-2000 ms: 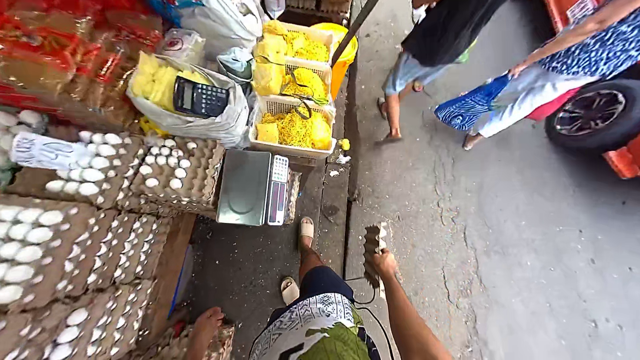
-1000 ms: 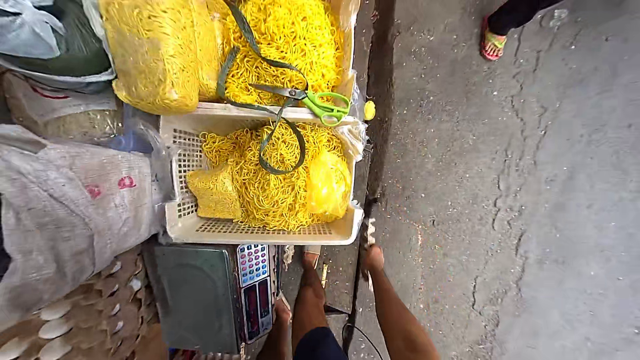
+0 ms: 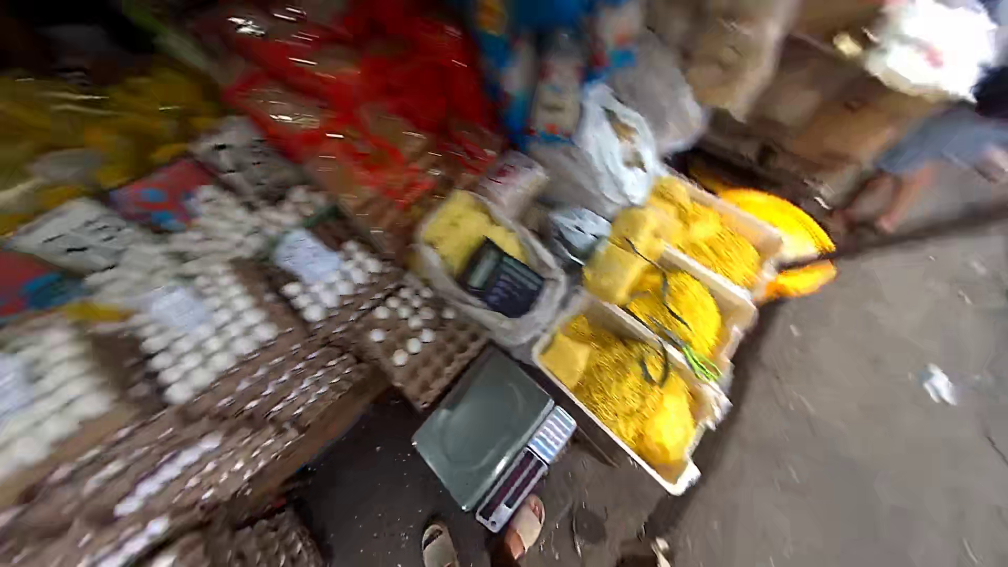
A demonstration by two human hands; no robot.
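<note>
My left hand is out of view. At the bottom edge, right of my feet, a small blurred brown and pale shape may be part of my right hand; what it holds cannot be told. A digital weighing scale stands just in front of my sandalled feet. White plastic crates of yellow noodles stand to its right, with green-handled scissors on the middle one. Behind the scale a calculator lies on a sack of yellow packs. White eggs fill trays on the left.
A partly filled egg tray adjoins the scale. Handwritten signs stand among the eggs. Red-wrapped packs are piled behind. A yellow-orange container is beyond the crates. A person's legs are at upper right, on the pavement. The view is blurred.
The view has swung widely toward the egg stall. My left hand, visible two seconds ago, is out of view; my right hand, which then held an egg tray, no longer shows clearly.
</note>
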